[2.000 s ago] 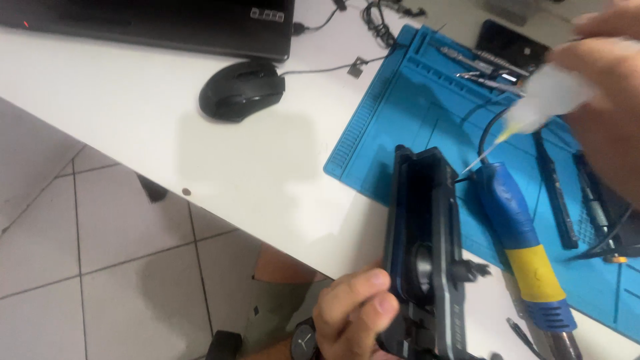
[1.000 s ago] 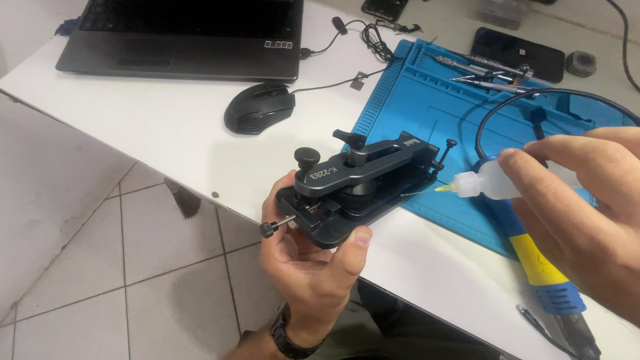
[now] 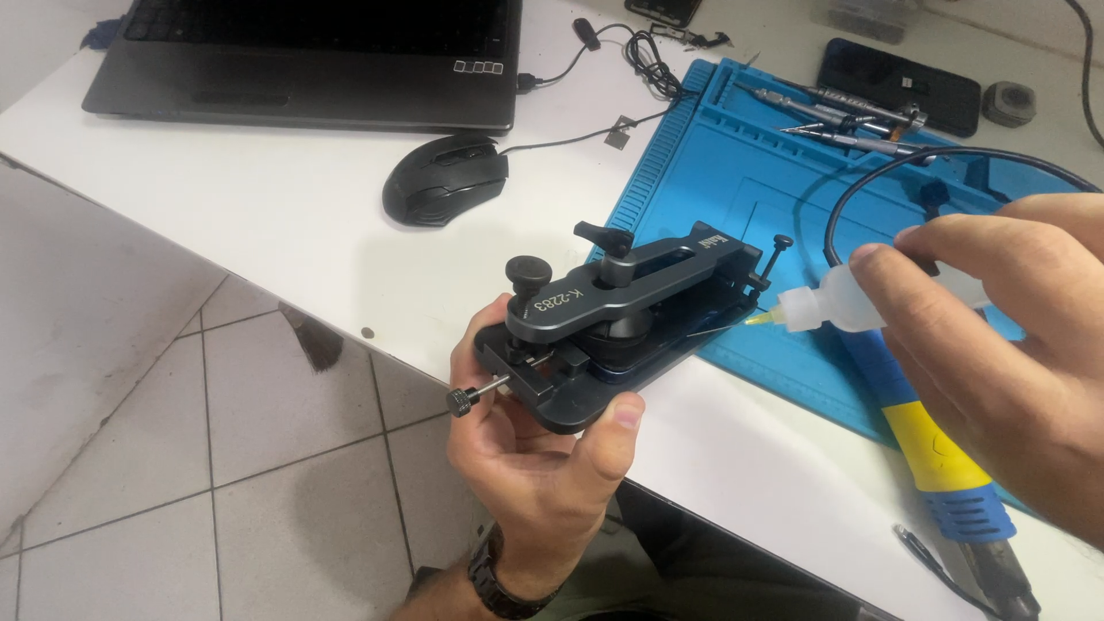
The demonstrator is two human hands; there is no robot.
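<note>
My left hand (image 3: 543, 457) grips a dark metal Kaisi phone clamp fixture (image 3: 638, 285) by its near end, holding it tilted above the table edge. The fixture has a slotted top arm, black thumbscrews and a round black suction cup. A dark glossy device, seemingly a phone, lies under the cup, mostly hidden. My right hand (image 3: 992, 328) holds a translucent squeeze bottle (image 3: 819, 302) with a yellow-based needle. The needle points left, and its tip is at the device's long edge; whether it touches cannot be told.
A blue silicone repair mat (image 3: 724, 198) bears precision screwdrivers and tweezers (image 3: 845, 138). A blue-and-yellow hot-air handpiece (image 3: 936, 448) and its cable lie at the right. Beyond are a black phone (image 3: 901, 86), a black mouse (image 3: 444, 181) and a laptop (image 3: 302, 95). The white table's edge crosses below.
My left hand has turned the fixture from upright and end-on to lying slantwise. The bottle in my right hand has come lower, its needle now at the device's edge. The view has shifted.
</note>
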